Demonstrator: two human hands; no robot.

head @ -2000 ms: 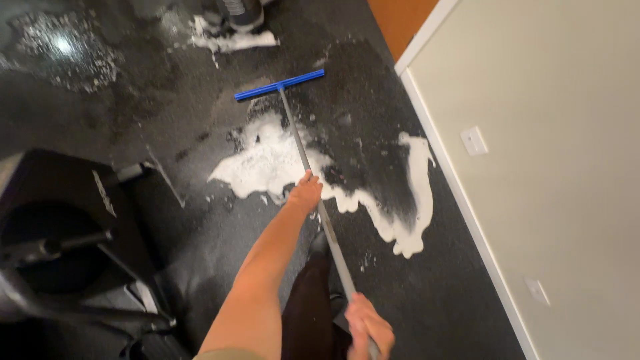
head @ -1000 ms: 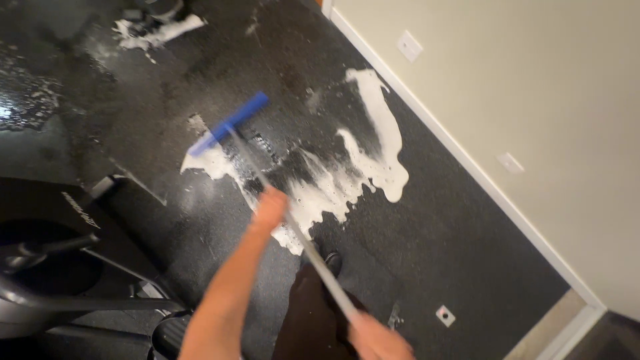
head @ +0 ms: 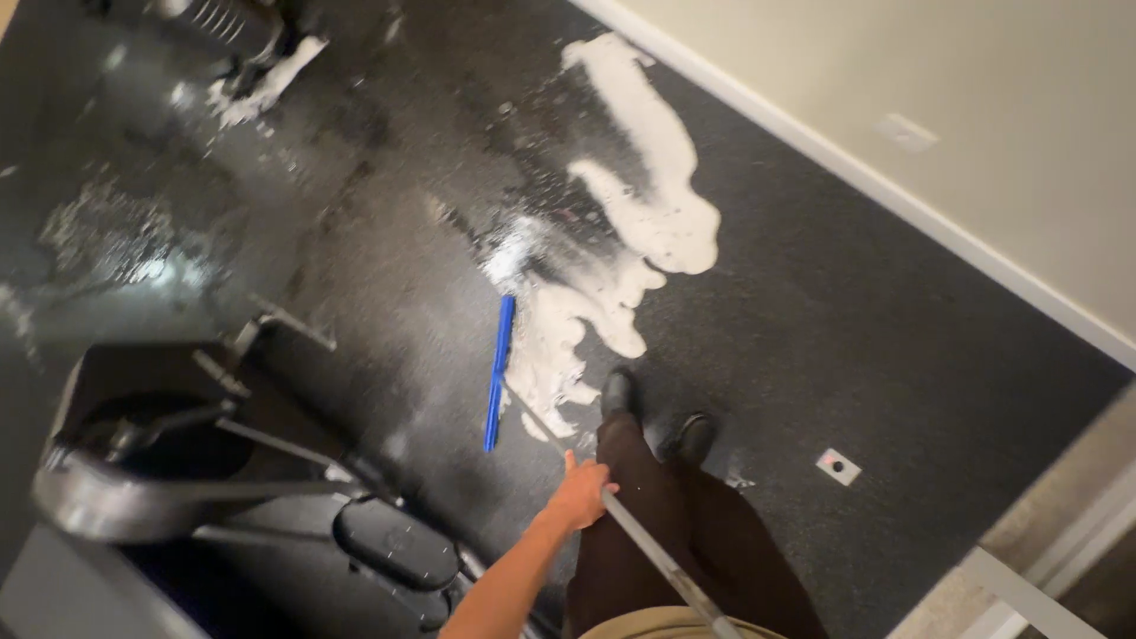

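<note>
My left hand [head: 581,493] is closed around the metal pole [head: 661,561] of a floor squeegee, in front of my legs. The pole runs down past my waist and out at the bottom edge; my right hand is out of view. The squeegee's long blue head [head: 500,373] rests on the black floor, at the left edge of a patch of white foam [head: 555,346]. More foam [head: 666,177] spreads toward the wall. A wet, shiny smear lies just above the blue head.
An elliptical exercise machine [head: 399,541] stands at lower left. Another dark machine [head: 231,31] stands at upper left, with foam by its base. A white baseboard [head: 799,146] edges the wall at right. A small floor plate [head: 838,467] lies right of my shoes [head: 697,435]. A doorway threshold is at lower right.
The blue head has moved closer to my feet and turned nearly in line with my view. The foam beside it now reaches nearer my shoes. My right hand has left the view.
</note>
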